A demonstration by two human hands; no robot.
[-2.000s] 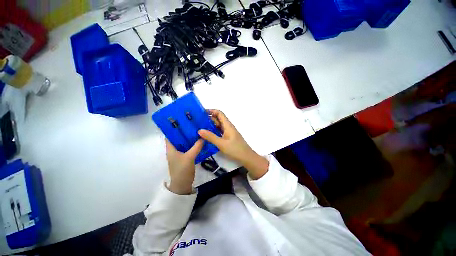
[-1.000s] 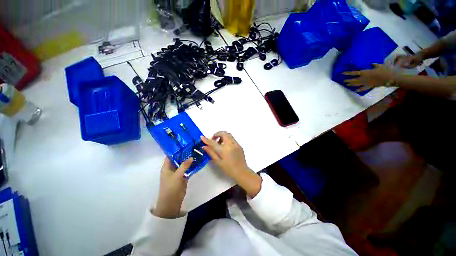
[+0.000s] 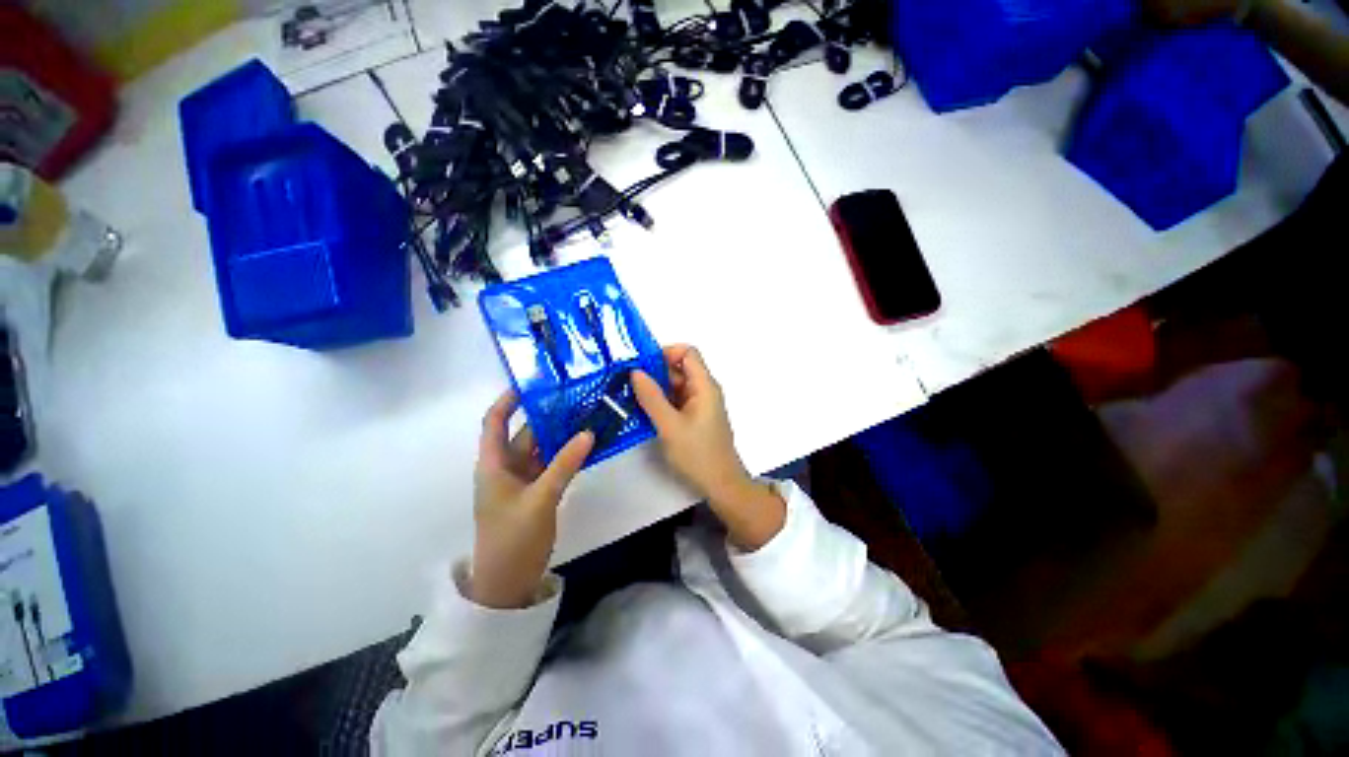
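A blue moulded tray (image 3: 574, 314) is held above the table near its front edge. Two plug ends of a black USB cable (image 3: 548, 328) lie side by side in its upper recesses, and the dark coil sits in the lower part. My left hand (image 3: 518, 496) grips the lower left side of the tray, thumb on the coil area. My right hand (image 3: 697, 432) grips the lower right side, thumb near the coil. Parts of the coil are hidden by my thumbs.
A black cable pile (image 3: 540, 111) lies beyond the tray. Stacked blue trays (image 3: 303, 244) stand left of it. A red-edged phone (image 3: 886, 258) lies right. More blue tray stacks (image 3: 1169, 133) are far right, below another person's hand. Trays with a printed card (image 3: 45, 614) are at left.
The cable coil, earlier beneath the tray, now lies in its lower part. Both hands now hold the tray's lower sides. At far right, the neighbour's hands and a blue stack have moved.
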